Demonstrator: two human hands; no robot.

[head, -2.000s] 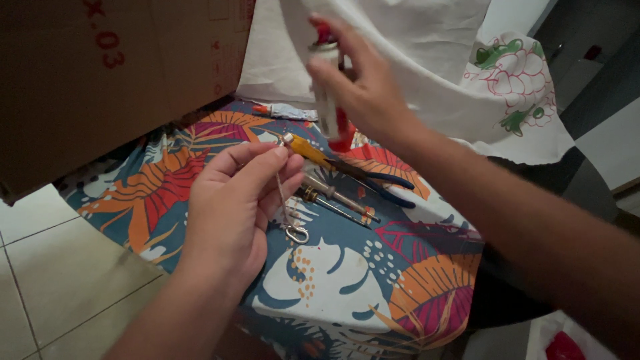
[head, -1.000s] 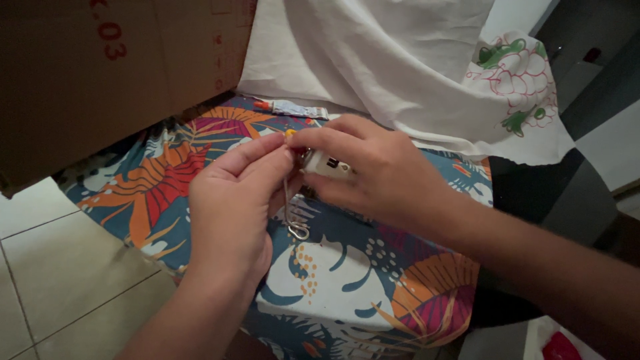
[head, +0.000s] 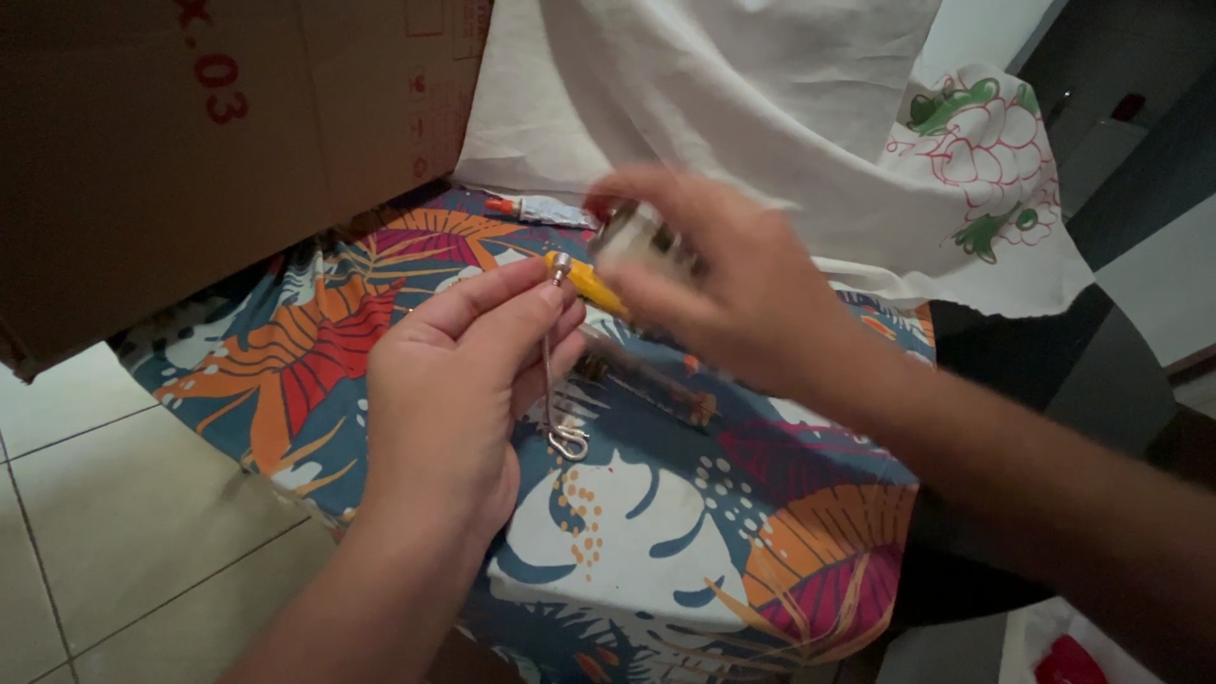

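My left hand point(head: 456, 380) pinches the upper end of a small silver metal chain point(head: 547, 380) between thumb and index finger. A metal cap or bead point(head: 561, 264) pokes out above the fingertips, and a looped end point(head: 570, 443) hangs below over the patterned cloth. Close by on the right, my right hand point(head: 731, 275) is blurred by motion around a light-coloured can point(head: 638, 237). A tool's yellow handle point(head: 594, 285) shows behind the fingers. Below it lie slim tools point(head: 655, 380), blurred, perhaps screwdrivers. The can's lower part and the rest of the yellow-handled tool are hidden.
A large cardboard box point(head: 237, 190) stands at the upper left. White cloth point(head: 741, 104) with a painted flower drapes behind the hands. A crumpled tube point(head: 556, 212) with an orange cap lies near the box on the leaf-patterned tablecloth point(head: 617, 541). Tiled floor point(head: 142, 503) shows at lower left.
Two seconds ago my right hand held the can upright, higher up; one second ago it was down against my left fingertips. It is now a little apart from them. My left hand has stayed nearly in place.
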